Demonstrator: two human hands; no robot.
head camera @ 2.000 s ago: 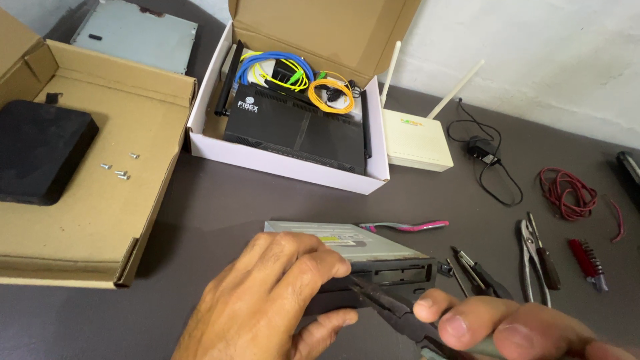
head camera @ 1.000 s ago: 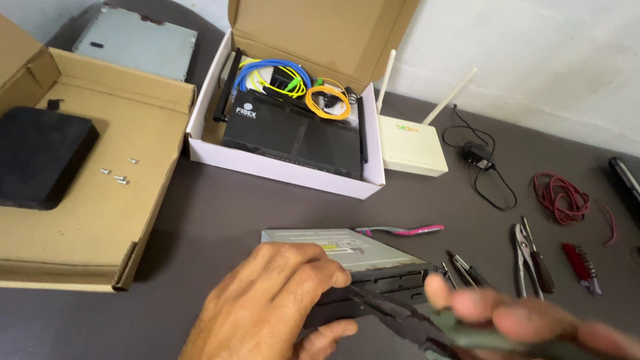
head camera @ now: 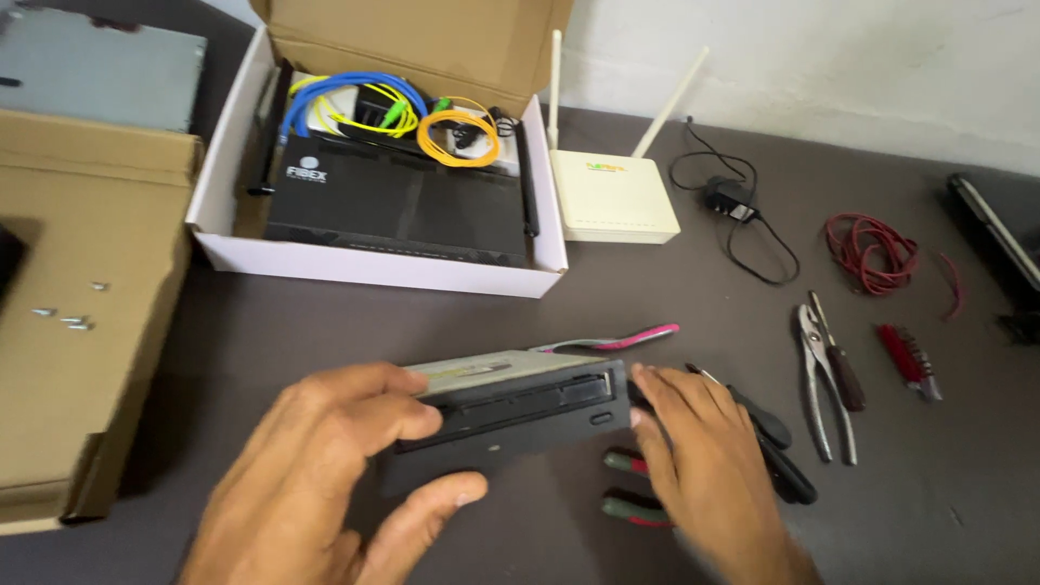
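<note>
An optical disc drive [head camera: 520, 406] with a metal case and a black front bezel is tilted up over the table, its front facing me. My left hand [head camera: 325, 471] grips its left end, fingers on top and at the tray slot, thumb along the lower front. The fingertips of my right hand [head camera: 699, 455] touch the right edge of the bezel. Pliers with green and red handles [head camera: 638, 487] lie partly behind my right hand. Beyond the drive is a pink and grey handled tool [head camera: 626, 337]; its far end is hidden.
Slip-joint pliers [head camera: 821, 390], a screwdriver [head camera: 841, 374], a red bit holder [head camera: 906, 361] and coiled red wire [head camera: 869, 256] lie at right. Behind stand a white router [head camera: 617, 195] and an open white box [head camera: 374, 268] with cables. At left, a cardboard tray [head camera: 122, 211] holds several screws [head camera: 75, 321].
My right hand has let go of the pliers, which now lie on the table, and touches the drive's right edge. My left hand still holds the drive.
</note>
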